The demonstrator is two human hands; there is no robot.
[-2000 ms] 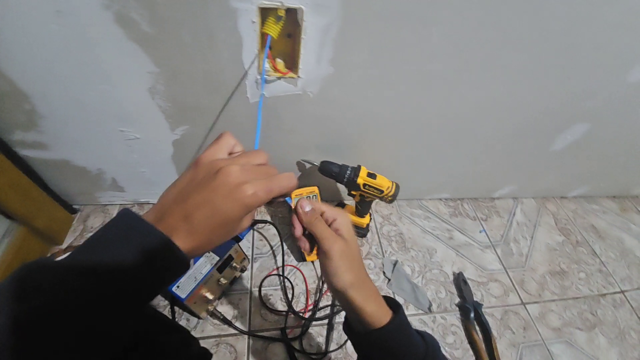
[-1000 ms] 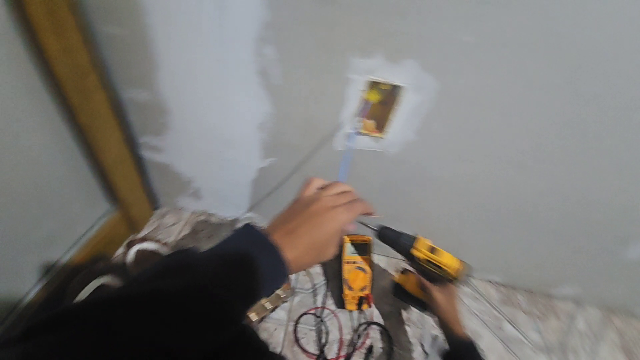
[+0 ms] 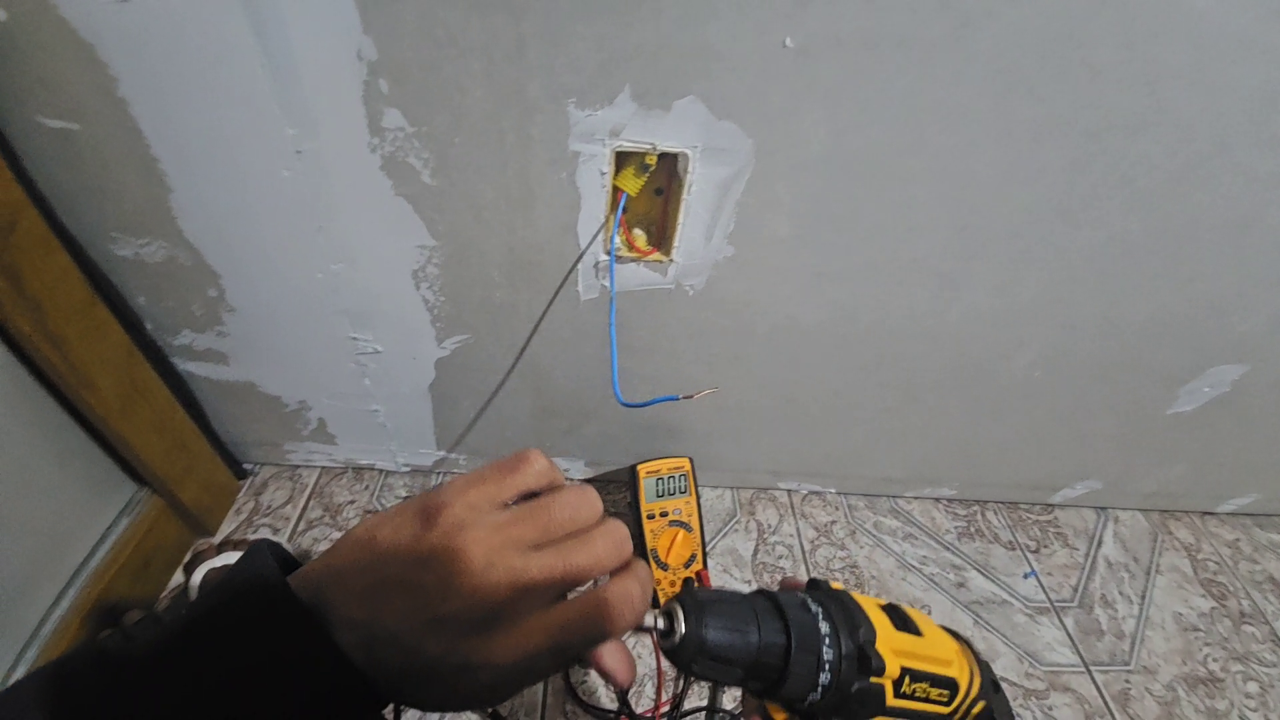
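My left hand [image 3: 490,580] is closed around the bit at the front of a yellow and black cordless drill [image 3: 850,645], whose chuck points left. Of my right hand, only small bits of the fingers [image 3: 790,584] show behind and below the drill; it holds the drill from there. Behind them, a yellow digital multimeter [image 3: 670,525] leans upright near the wall. Above it, a blue wire [image 3: 614,320] with a bare copper end hangs out of a yellow electrical box [image 3: 655,200] in the wall. A yellow ribbed piece [image 3: 634,175] and red wires sit inside the box.
A grey wall [image 3: 950,250] with patches of filler rises ahead. A thin dark cord [image 3: 530,335] runs down left from the box. Patterned floor tiles [image 3: 950,560] lie along the wall. A brown wooden frame [image 3: 90,340] stands at left. Red and black leads lie below the multimeter.
My right hand let go of the multimeter and took hold of the drill, which stood on the floor. The drill has come nearer and my left hand is now at its bit. The view has shifted.
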